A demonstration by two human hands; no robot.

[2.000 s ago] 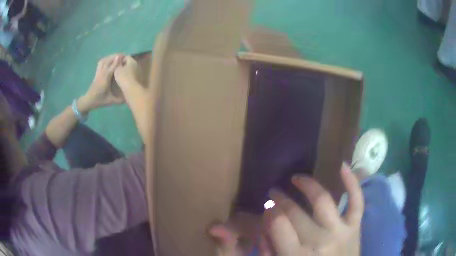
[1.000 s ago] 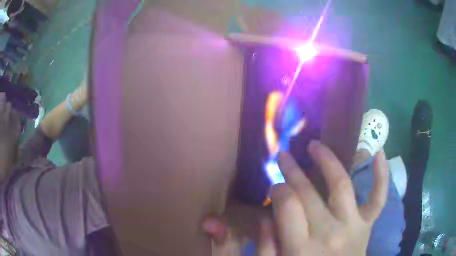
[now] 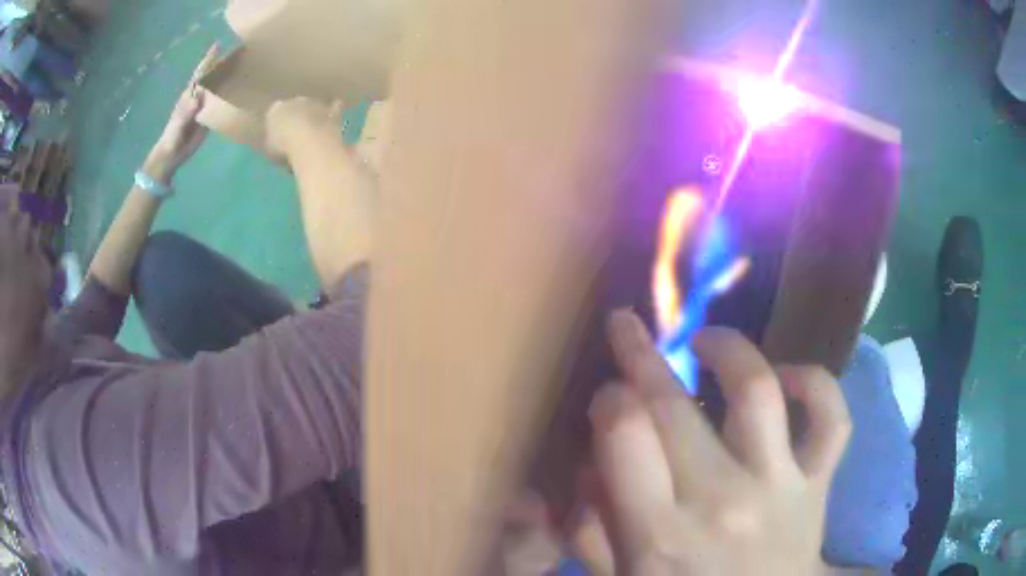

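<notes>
An open brown mailer box fills the middle of the view. Its tall lid flap (image 3: 484,225) stands at the left, close and blurred. A smartphone (image 3: 641,270) lies inside, its dark screen showing an orange and blue pattern, with bright purple-white glare over its top. My right hand (image 3: 720,473) is over the phone's lower part, holding nothing, fingers bent and apart, one fingertip at the screen. My left hand (image 3: 534,534) is blurred and mostly hidden at the bottom edge of the box, gripping it; only parts of its fingers show.
A person in a mauve top (image 3: 203,439) sits close at left, both hands on a brown cardboard piece (image 3: 315,56). A blue-clad leg (image 3: 878,461) and a dark shoe (image 3: 960,259) are at right. The floor is green. More people show at the far left.
The screen has gone from dark to a coloured pattern with glare. The lid flap has swung rightward over part of the phone. My right hand's fingers have bent. The neighbour's cardboard shows more.
</notes>
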